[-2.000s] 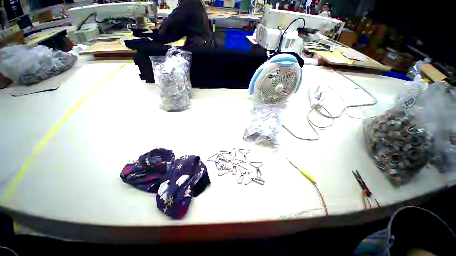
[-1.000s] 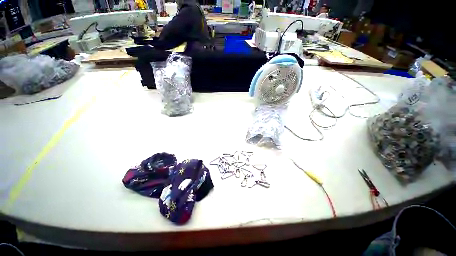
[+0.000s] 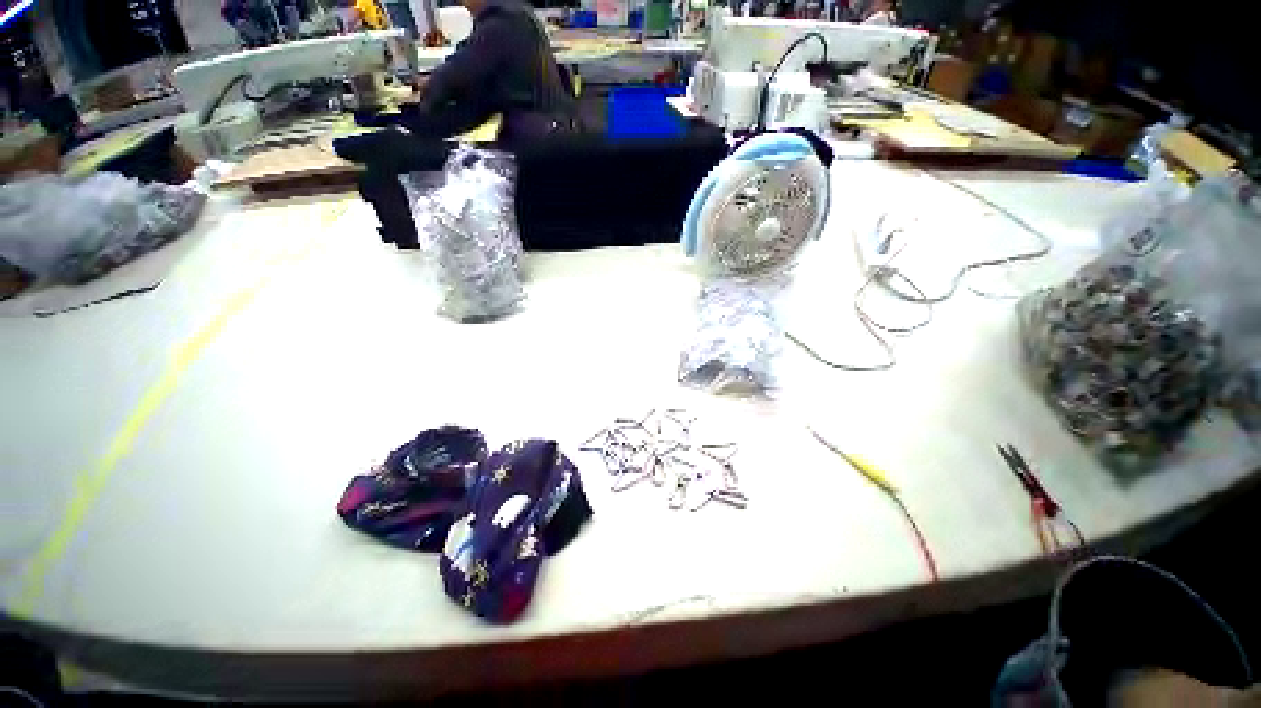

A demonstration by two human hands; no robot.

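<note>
Thin silver metal fittings (image 3: 667,459) lie in a loose pile on the white-covered table. A pair of navy-purple floral oversleeves (image 3: 512,533) lies left of them. A yellow-handled tool (image 3: 869,472) with a reddish cord lies to their right. Dark-jawed snips (image 3: 1030,487) with reddish handles lie near the right table edge. My left hand is out of the picture. A blurred skin-toned patch (image 3: 1175,689) is cut off by the bottom right edge; it may be part of my right hand or arm, and no fingers can be made out.
A white and pale blue fan (image 3: 761,215) stands behind a clear hardware bag (image 3: 733,339). Another clear bag (image 3: 470,235) stands upright before black fabric (image 3: 595,194). Bulky bags lie far left (image 3: 90,228) and right (image 3: 1120,353). A dark-clothed person (image 3: 498,76) is behind the table.
The view has shifted slightly. The things on the table keep their places relative to each other. The skin-toned patch at the bottom right shows a little more.
</note>
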